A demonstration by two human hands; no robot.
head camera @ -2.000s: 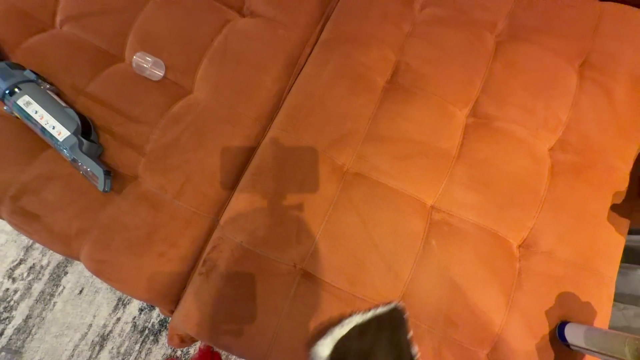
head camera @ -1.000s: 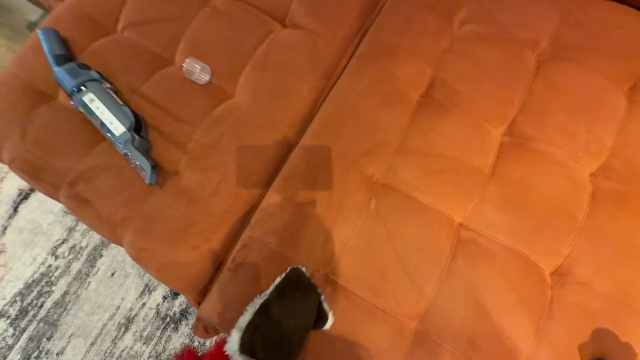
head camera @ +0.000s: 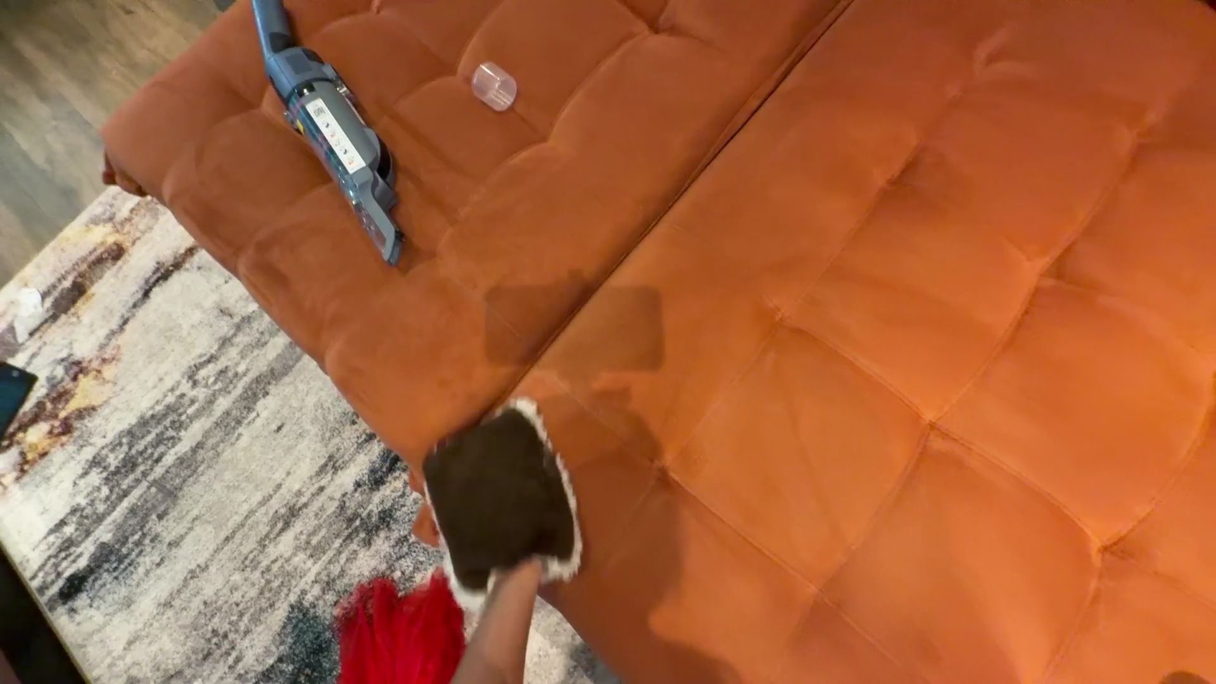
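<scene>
A brown fabric pad with a white fleecy edge (head camera: 503, 494) is over the front edge of an orange tufted sofa seat (head camera: 855, 475), left of the middle. My left hand (head camera: 503, 622) reaches up from the bottom and holds the pad at its lower edge; only part of the hand shows. Beside it, at the bottom, is a bright red stringy or mesh material (head camera: 404, 632) over the rug. A blue-grey handheld vacuum (head camera: 332, 138) lies on the left seat section, with a small clear plastic cup (head camera: 494, 86) right of it. My right hand is out of view.
A grey, white and rust patterned rug (head camera: 190, 408) lies along the sofa's left side, with wooden flooring (head camera: 104, 85) beyond. A dark flat object (head camera: 14, 394) and a small white item (head camera: 28, 309) are at the left edge. A seam divides the seat sections.
The pad has moved left across the sofa to its front edge, and my left hand has come into view. The tube-like object seen earlier at the lower right is out of view. The view has shifted.
</scene>
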